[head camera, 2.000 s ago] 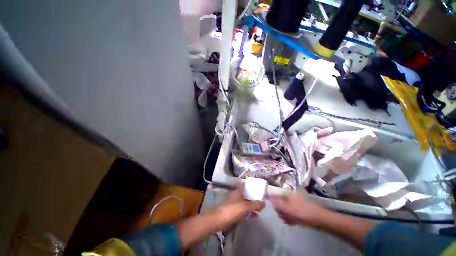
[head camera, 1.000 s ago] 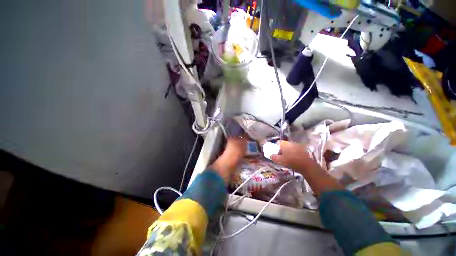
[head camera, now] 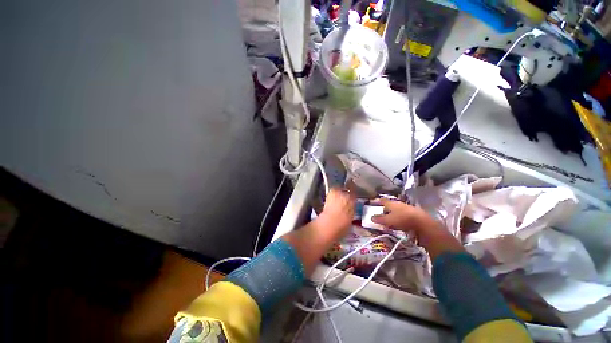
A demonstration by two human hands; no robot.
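My right hand (head camera: 396, 216) holds a small white block, like a plug or charging adapter (head camera: 372, 216), over the trough. My left hand (head camera: 339, 206) is just left of it, low at a pale power strip (head camera: 358, 207) that is mostly hidden. What the left fingers grip cannot be made out. A white cable (head camera: 348, 293) loops loosely from near the block over the trough's front edge. A printed packet (head camera: 365, 253) lies under the cable and hands.
Crumpled paper (head camera: 516, 218) fills the trough's right part. A clear plastic cup (head camera: 351, 63) stands beyond the corner, right of a white post (head camera: 293, 74). The sewing machine (head camera: 492, 40) and black fabric (head camera: 544, 117) are at upper right.
Both hands have moved from the trough's front edge into the trough. The white block, earlier between both hands, is now at the right hand. The view has shifted closer to the trough.
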